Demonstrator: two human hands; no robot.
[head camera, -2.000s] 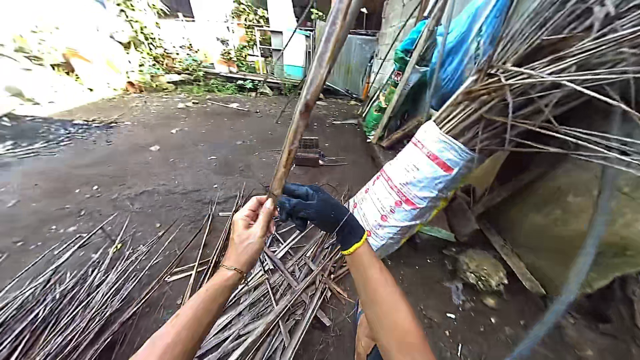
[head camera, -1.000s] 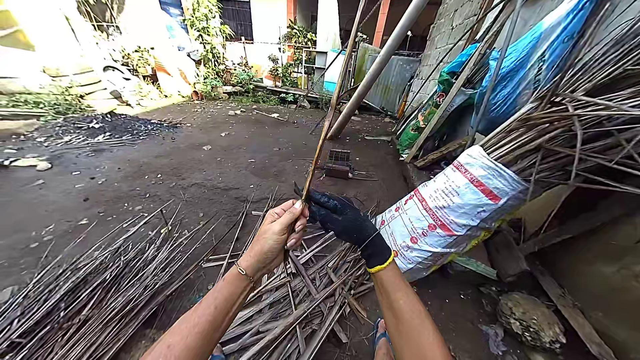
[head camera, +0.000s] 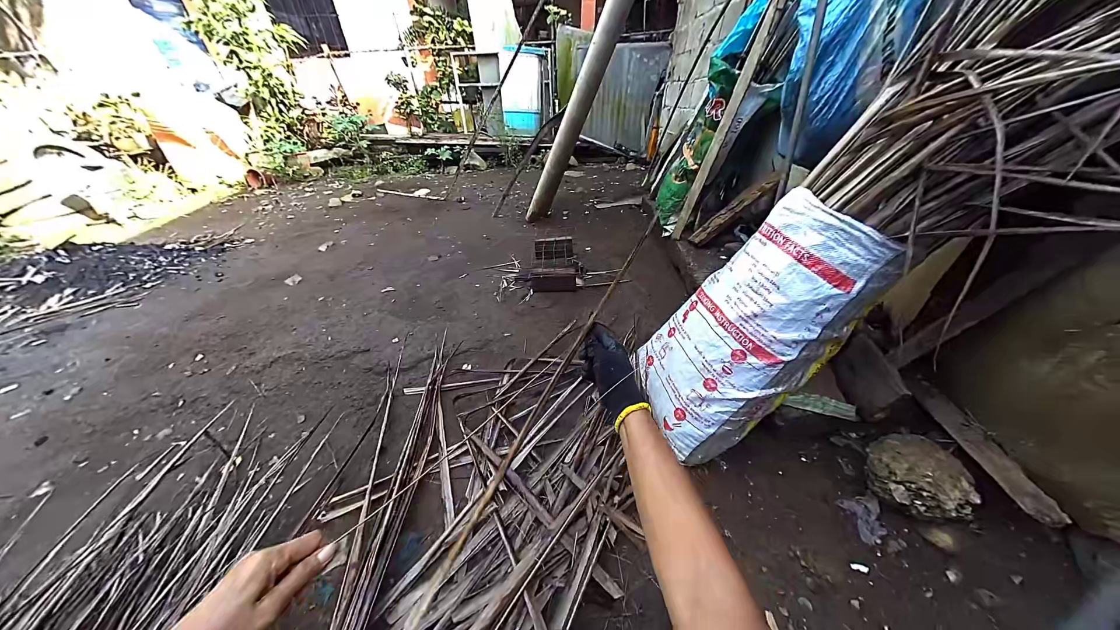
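Observation:
My right hand, in a black glove with a yellow cuff, is closed around a long brown stalk that slants over the pile of dry leaf strips. My bare left hand is low at the left, with thumb and forefinger pinched at the end of a thin strip stretching toward the gloved hand. Between them lies a narrow bundle of thin sticks. Another spread of thin sticks lies at the lower left. A white woven sack full of dry stalks leans right of my gloved hand.
A small wood and wire object sits on the dirt ahead. Behind it a slanted pole meets the ground. Charred debris lies at left. A rock and a wooden plank are at right, near blue plastic sheeting.
My hands were together on the upright stalk; now they are far apart. My left hand has moved down and left, and the stalk now leans low across the pile.

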